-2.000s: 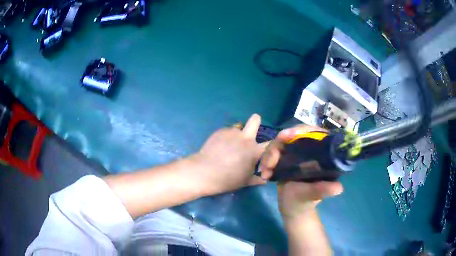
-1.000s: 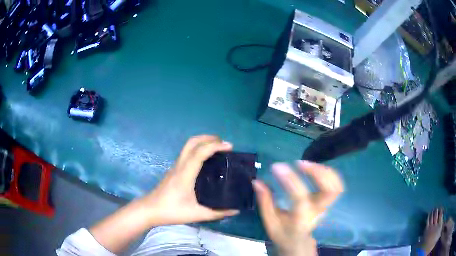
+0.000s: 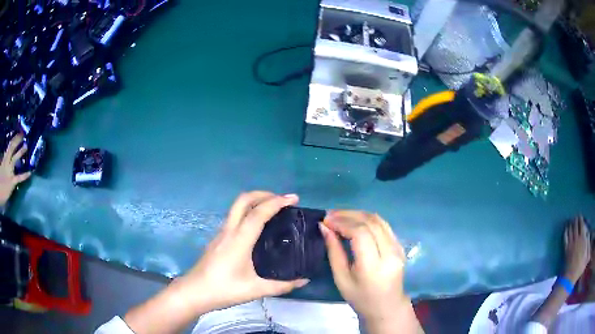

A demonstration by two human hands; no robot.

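A black speaker housing (image 3: 287, 242) is held above the mat's near edge, just in front of me. My left hand (image 3: 251, 244) grips it around its left side, thumb below and fingers on top. My right hand (image 3: 362, 251) is at its right edge, with thumb and fingertips closed together at the upper right corner. Whether a small part is between those fingertips is too small to tell. The electric screwdriver (image 3: 434, 130), black with a yellow-orange band, hangs beyond my right hand, touched by neither hand.
The screw feeder (image 3: 355, 124) stands ahead, a black cable loop at its left. Circuit boards (image 3: 532, 143) and a clear bag (image 3: 466, 42) lie right. A unit pile (image 3: 65, 59) is far left, one unit (image 3: 90, 167) apart. Other people's hands show at both edges. A red stool (image 3: 55, 277) is lower left.
My right hand let go of the screwdriver, which now hangs free, and came to the housing's right edge. My left hand still holds the housing. The view has shifted, and a person's hand appears far left.
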